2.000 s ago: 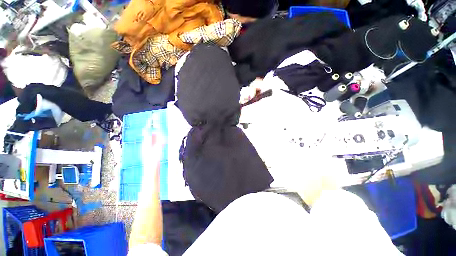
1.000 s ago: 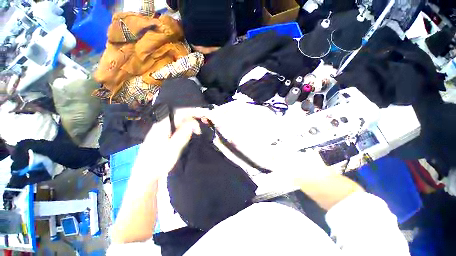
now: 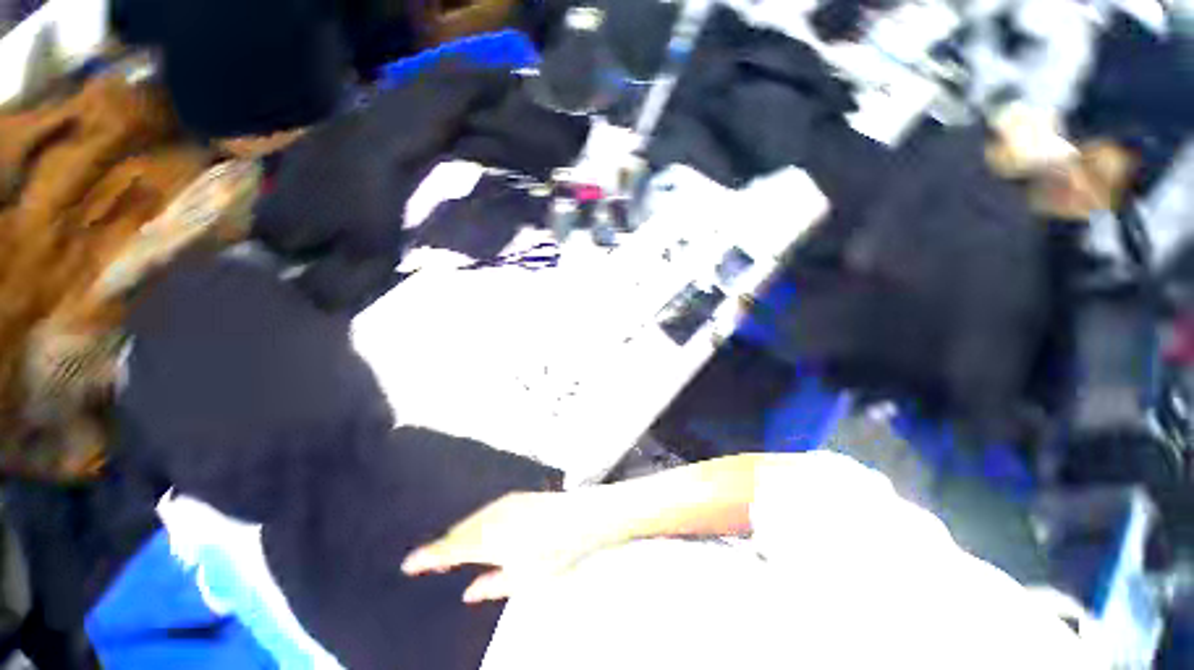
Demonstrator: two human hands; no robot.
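Observation:
Black garment panels [image 3: 249,380] lie in a stack over the left end of the white sewing table [image 3: 452,353] and hang toward my lap. The picture is blurred. My right hand [image 3: 504,543] is over the lower black panels at the table's front edge, with fingers apart; I see nothing held in it. My left hand is not in view. The white sewing machine [image 3: 707,268] stands on the right part of the table.
An orange-brown garment [image 3: 79,170] with plaid fabric [image 3: 79,353] lies at the left. Black cloth [image 3: 406,144] is heaped behind the table, beside a blue bin [image 3: 458,55]. Thread cones [image 3: 589,210] stand behind the machine. More black cloth [image 3: 943,275] is piled at the right. Blue plastic [image 3: 157,609] shows lower left.
The view has turned right, so the table and machine sit further left. My left hand has left the picture. My right hand has moved over the black panels, and the dark strip is no longer visible.

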